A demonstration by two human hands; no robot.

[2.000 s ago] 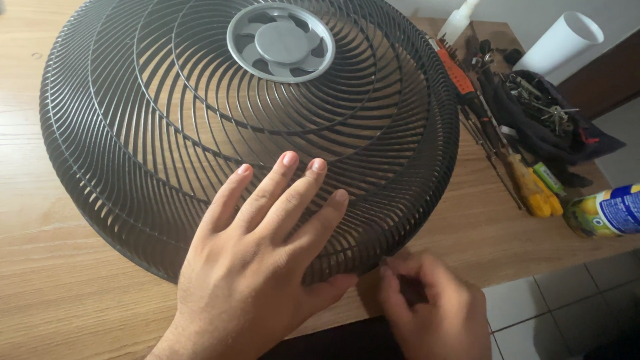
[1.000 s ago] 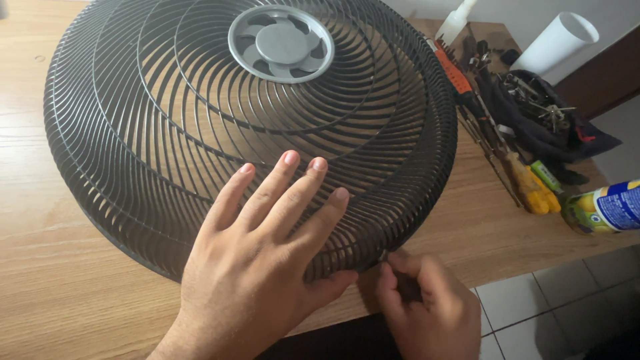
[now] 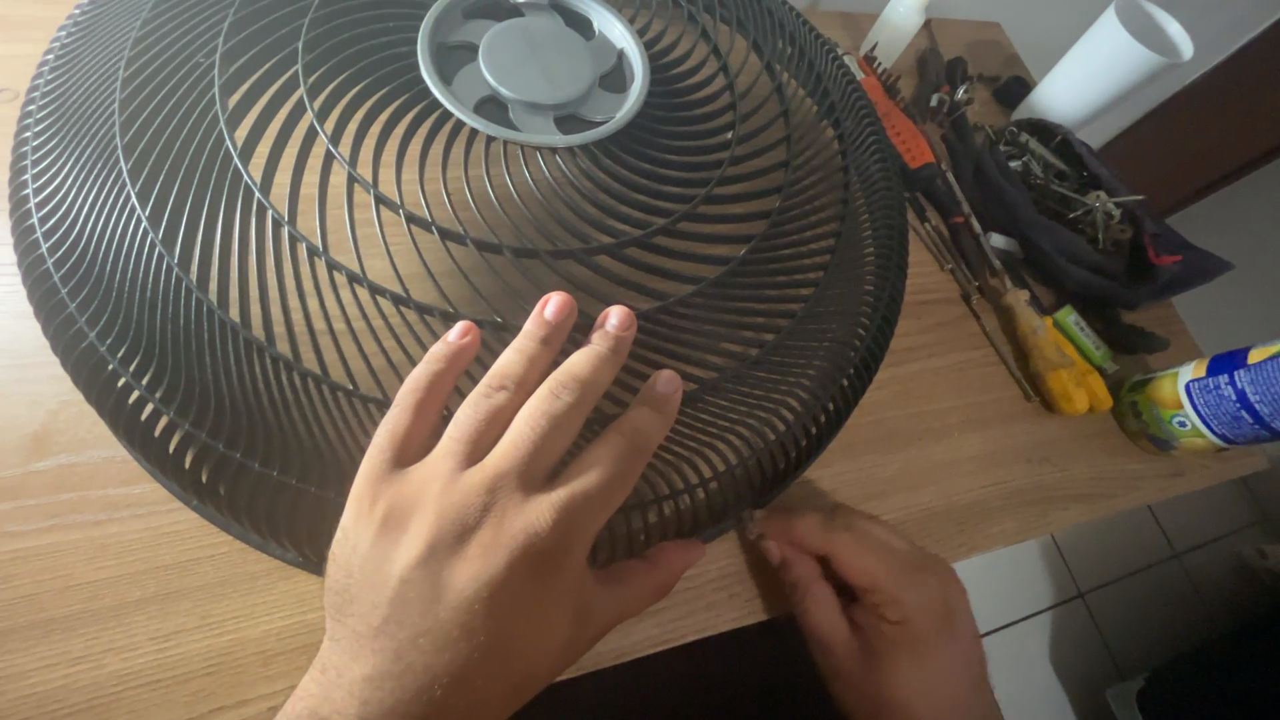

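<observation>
A round black plastic fan grille (image 3: 480,230) with a grey hub cap (image 3: 536,62) lies on the wooden table. My left hand (image 3: 500,490) rests with spread fingers on the near part of the grille, its thumb by the lower rim. At the rim's near right edge, my right hand (image 3: 870,600) has its thumb and forefinger pinched around a small, light-coloured piece, too small to identify. The remaining fingers of that hand are curled under and partly hidden.
On the right of the wooden table (image 3: 900,470) lie an orange-handled tool (image 3: 897,120), a yellow-handled screwdriver (image 3: 1065,370), a dark cloth pouch of metal parts (image 3: 1080,200), a white plastic cup (image 3: 1105,65) and a printed can (image 3: 1205,400). Tiled floor shows beyond the table's edge.
</observation>
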